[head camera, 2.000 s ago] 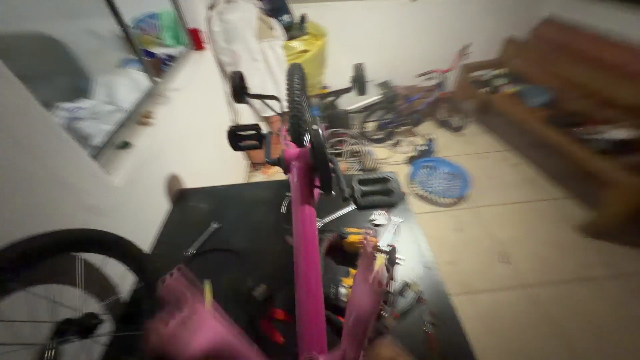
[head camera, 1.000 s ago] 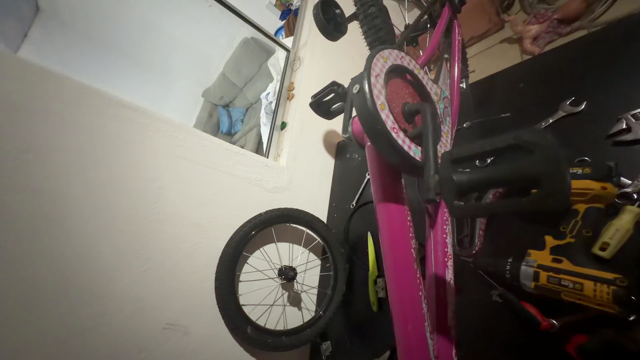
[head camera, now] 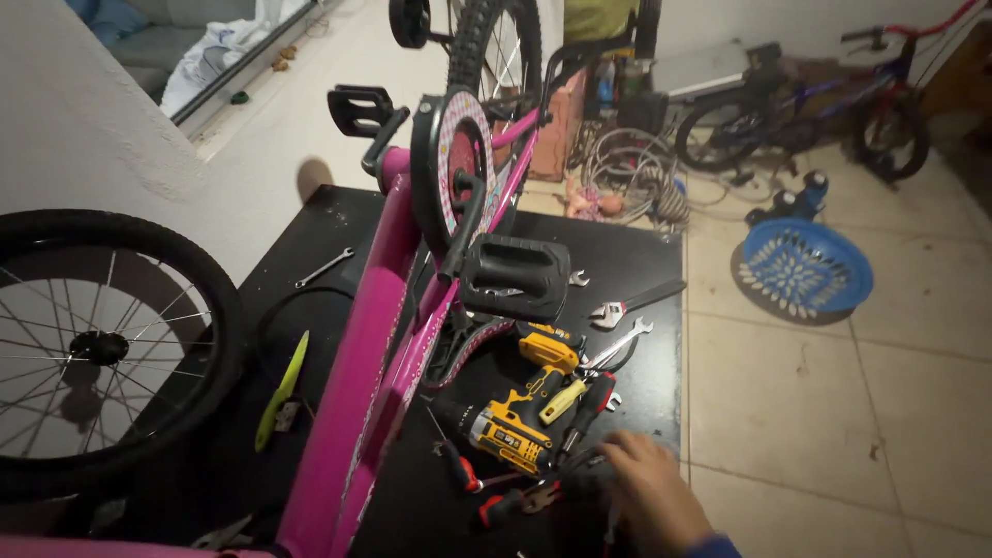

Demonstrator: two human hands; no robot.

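My right hand [head camera: 651, 484] reaches in over the tools at the table's near right, its fingers at a dark tool; whether they grip it cannot be told. Left of it lie a yellow cordless drill [head camera: 508, 434], pliers [head camera: 542, 496] with a red-tipped handle beside them, and a red-and-black screwdriver [head camera: 593, 407]. A yellow-handled tool [head camera: 563, 401], an adjustable wrench [head camera: 612, 314] and combination wrenches [head camera: 620, 345] lie farther up. A pink bicycle frame [head camera: 356, 341] stretches across the black table, with its black pedal [head camera: 515, 277] above the tools. My left hand is out of view.
A spoked wheel [head camera: 229, 349] stands at the left by the wall. A wrench [head camera: 325, 267] and a lime-green tool [head camera: 283, 391] lie left of the frame. On the tiled floor are a blue plastic basket [head camera: 860, 267], coiled hoses [head camera: 620, 167] and a small bicycle [head camera: 814, 116].
The view has swung back from the wall side toward the floor at the right. My right hand now shows over the tools; it is not seen one second ago.
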